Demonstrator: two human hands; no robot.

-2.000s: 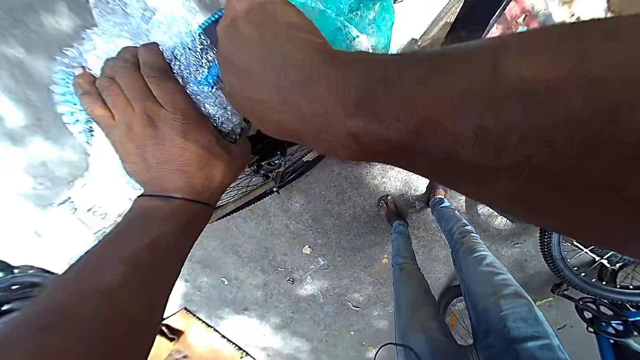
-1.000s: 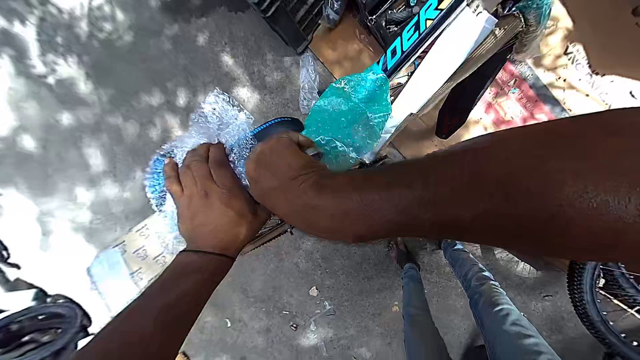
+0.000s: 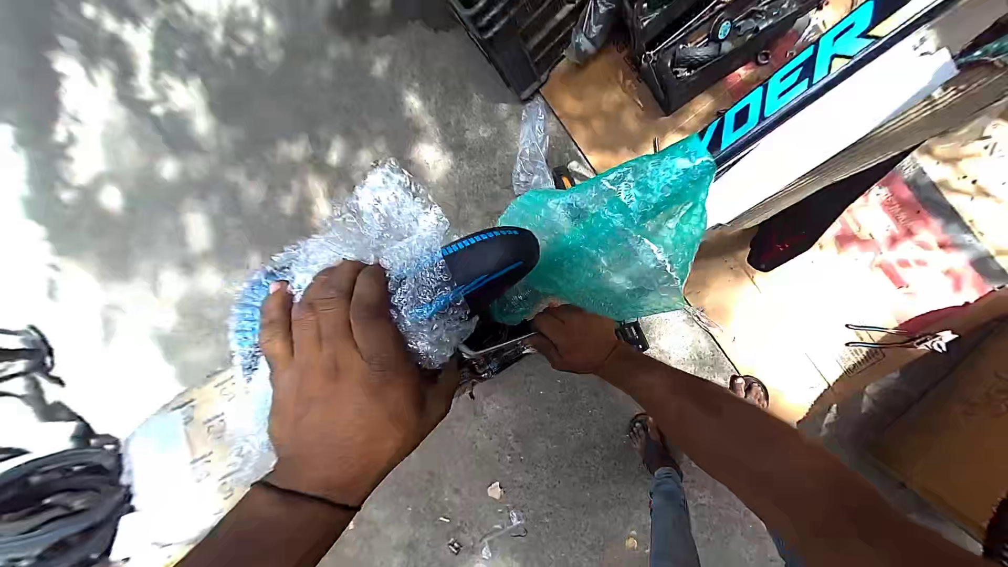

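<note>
A black bicycle saddle with blue trim (image 3: 492,256) sits below me, its rear wrapped in clear bubble wrap (image 3: 394,224) and its nose bare. My left hand (image 3: 346,370) lies over the wrapped rear of the saddle, gripping it through the plastic. Just beyond the nose, green plastic wrap (image 3: 614,236) covers part of the bicycle. My right hand (image 3: 573,339) is closed at the lower edge of that green wrap, below the saddle nose; what its fingers hold is hidden. The dark bicycle frame tube with blue lettering (image 3: 787,87) runs to the upper right, with white padding along it.
Black plastic crates (image 3: 524,47) stand at the top, one holding parts. Cardboard (image 3: 591,110) lies on the ground by them. Pliers (image 3: 902,339) rest at the right. Black tyres (image 3: 59,504) lie at the lower left. A person's sandalled foot (image 3: 650,441) is at the lower right.
My right hand has moved off the saddle nose to below it, by the green wrap, and the nose now shows bare. My left hand stays on the bubble wrap. The view has shifted.
</note>
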